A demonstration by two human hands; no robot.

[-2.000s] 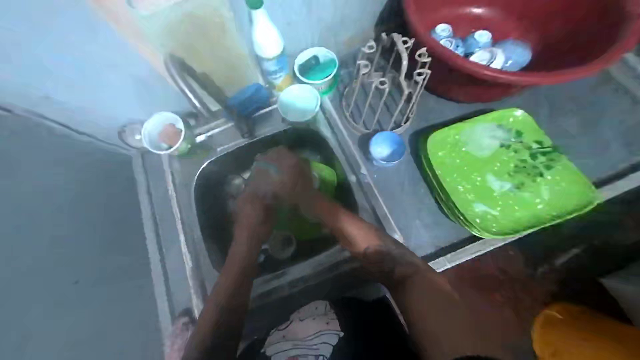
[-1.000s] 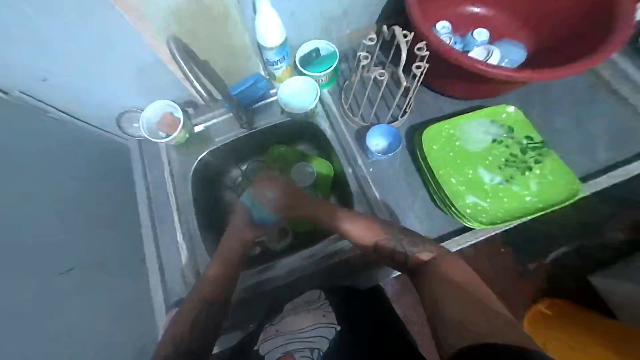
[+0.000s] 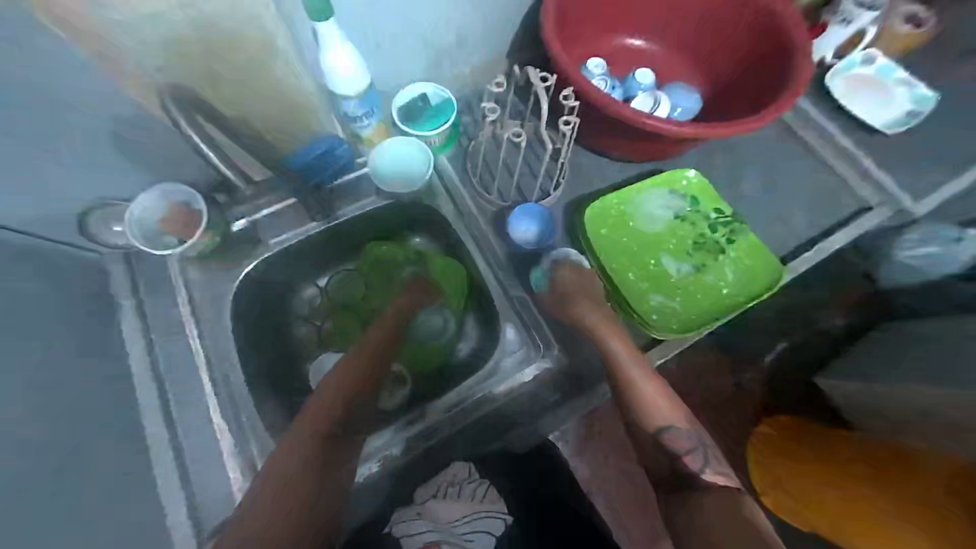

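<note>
My left hand [image 3: 418, 293] reaches into the metal sink basin [image 3: 259, 366], over green dishes [image 3: 381, 263] and several cups or glasses lying there; its fingers are blurred, and what they touch cannot be told. On the counter right of the basin, my right hand [image 3: 568, 290] is shut on a light-coloured cup [image 3: 566, 257], seen only in part. Just behind it stands a small blue cup [image 3: 531, 226]. Close to its right lies a stack of square green plates [image 3: 679, 255] with suds on the top one.
Behind the basin are a faucet [image 3: 202, 137], a blue sponge [image 3: 320, 158], a white bottle [image 3: 343, 72] and tubs [image 3: 400, 164]. A wire rack [image 3: 522, 145] stands beside a red basin [image 3: 679, 130] holding cups. A white dish [image 3: 881, 91] sits far right.
My hands were together over the sink. My right hand has moved right, out of the sink to the counter with a cup, while my left hand remains in the sink.
</note>
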